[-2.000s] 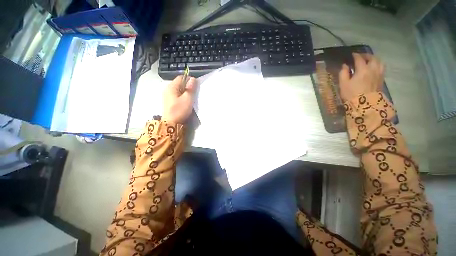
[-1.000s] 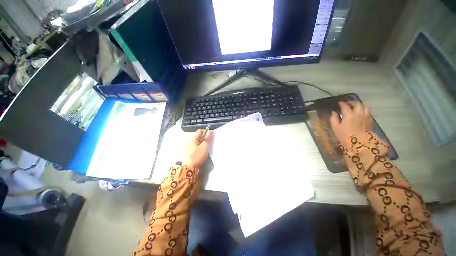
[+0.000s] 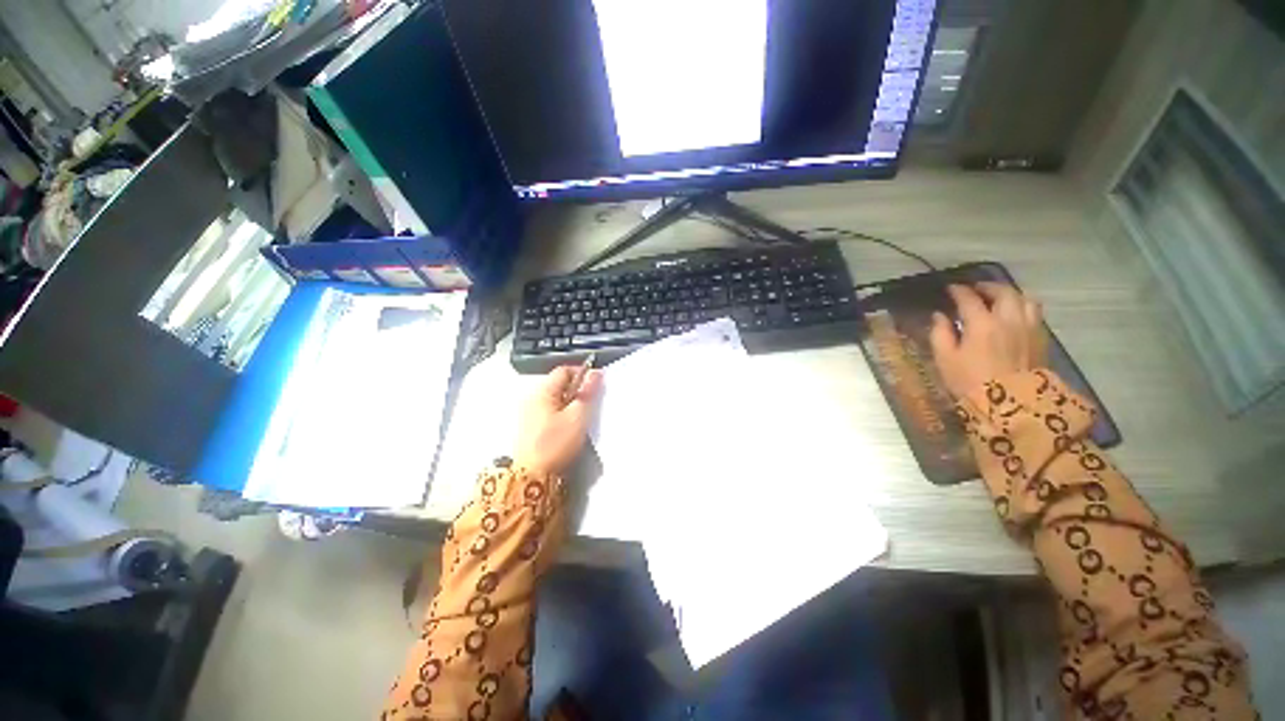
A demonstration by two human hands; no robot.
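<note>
White paper sheets [image 3: 740, 479], overexposed, lie slanted on the desk and stick out past its front edge. My left hand [image 3: 560, 418] rests at their left edge and holds a thin pen [image 3: 579, 378] between thumb and fingers. My right hand [image 3: 991, 342] lies curled over a mouse on the dark mouse pad [image 3: 912, 411]; the mouse is mostly hidden under the palm. The monitor [image 3: 824, 99] shows a white page on black. A black keyboard [image 3: 688, 300] lies below it, its lower edge partly covered by the sheets.
An open blue folder [image 3: 243, 437] with white sheets [image 3: 359, 402] lies left of the keyboard. An upright green binder [image 3: 402, 120] stands behind it. A cable runs behind the keyboard to the mouse pad. Wrapped rolls [image 3: 71, 556] are on the floor at the left.
Since two seconds ago the view has tilted up, bringing the monitor and binder into sight. Both hands keep their places on the pen and over the mouse.
</note>
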